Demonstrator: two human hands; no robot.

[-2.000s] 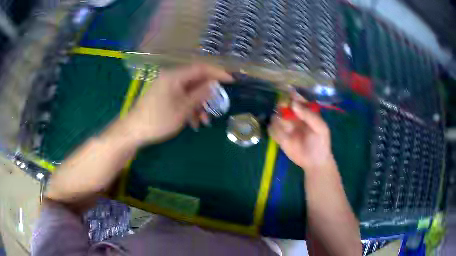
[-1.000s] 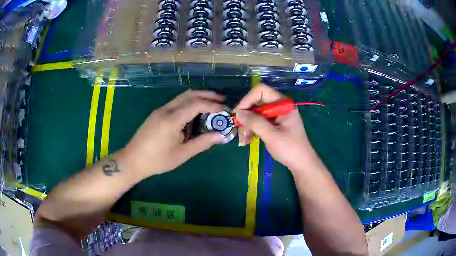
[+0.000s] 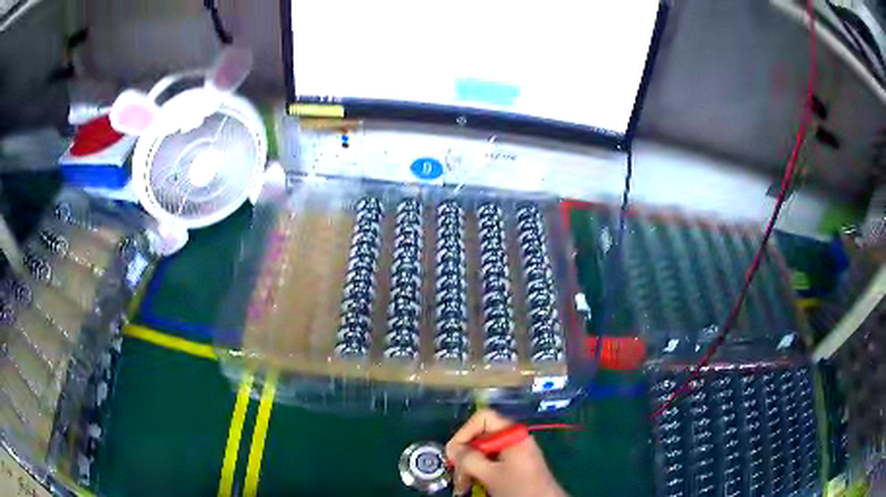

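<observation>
My right hand (image 3: 500,468) is at the lower edge, cut off below the wrist, and grips the red test probe (image 3: 498,440). A thin red lead trails right from its handle. The probe's tip end is hidden by my fingers, beside the round component (image 3: 427,464). The component has a silver rim and a dark ringed face, and appears to sit on the wider shiny test base (image 3: 411,476) on the green mat. Whether the tip touches it cannot be told. My left hand is out of the picture.
The central blister tray (image 3: 316,291) holds dense rows of silver-black parts. Another tray (image 3: 73,330) lies left, and a tray of small dark parts (image 3: 738,427) right, below an empty-looking tray (image 3: 690,281). Behind are a white fan (image 3: 202,165) and the monitor (image 3: 466,58). A red lead hangs at right.
The view has tilted up, bringing the monitor and fan into the picture. My left hand, earlier holding the component, has left the picture. My right hand still holds the probe beside the component.
</observation>
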